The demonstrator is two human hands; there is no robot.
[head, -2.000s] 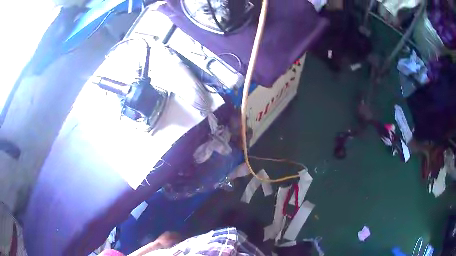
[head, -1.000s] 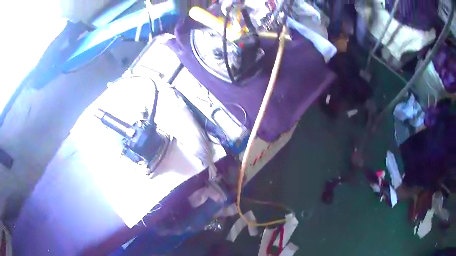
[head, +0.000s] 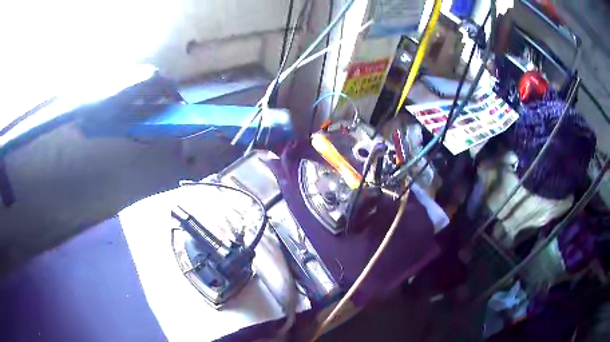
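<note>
A dark steam iron (head: 217, 264) lies on a white cloth (head: 150, 234) that covers part of the purple pressing board (head: 73, 267). A black cord loops from the iron over the cloth. A second iron with an orange-yellow handle (head: 336, 160) sits to its right on a rounded metal-edged plate (head: 319, 200), on purple cloth. A tan hose (head: 374, 257) runs from beside it down to the bottom edge. Neither of my hands is in the picture.
A blue panel (head: 200, 119) is at the left back. Cables hang in the middle and right. A thread colour card (head: 465, 120) lies behind the irons. A yellow-red warning sign (head: 366, 77) is on the wall. Purple knitted fabric (head: 555, 150) and other cloth are piled at right.
The view has tilted up, bringing the wall, colour card and whole second iron into sight. The floor scraps and carton have mostly dropped out. The arm at the bottom edge two seconds ago is gone.
</note>
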